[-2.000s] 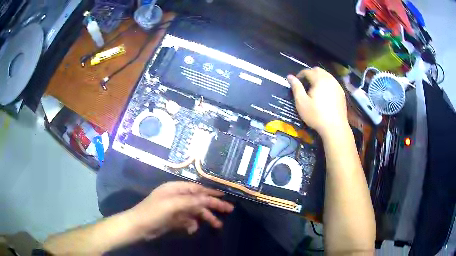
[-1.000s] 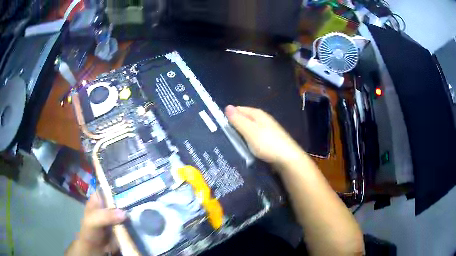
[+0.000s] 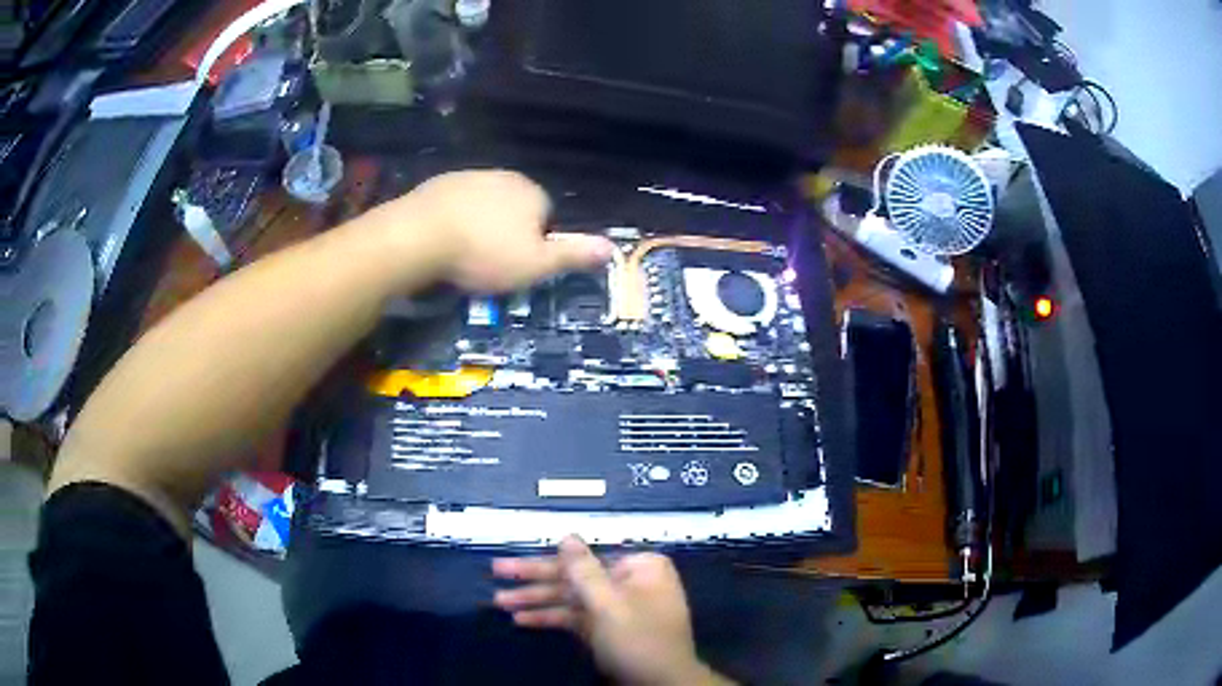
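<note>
The opened laptop's battery (image 3: 576, 442) lies nearest me. Copper-coloured heat pipes (image 3: 704, 245) and a round fan (image 3: 734, 295) are at the far side. An orange-yellow patch (image 3: 436, 383) sits at the battery's left far edge. My left hand (image 3: 496, 231) reaches over the far left part, with a finger extended at the heat pipes. It covers the area beneath, and its other fingers are partly hidden. My right hand (image 3: 603, 600) is just below the laptop's near edge, palm showing, fingers apart and empty.
A dark flat panel (image 3: 670, 81) stands behind the laptop. A white desk fan (image 3: 938, 201) and a black phone (image 3: 880, 395) are at right, beside long dark objects. A small whitish bottle (image 3: 204, 231) and a clear cup (image 3: 314, 174) are at upper left.
The laptop has been turned round, so its battery side faces me and its heat pipes face away. My left hand has moved to the far side; my right hand has come off to the near edge.
</note>
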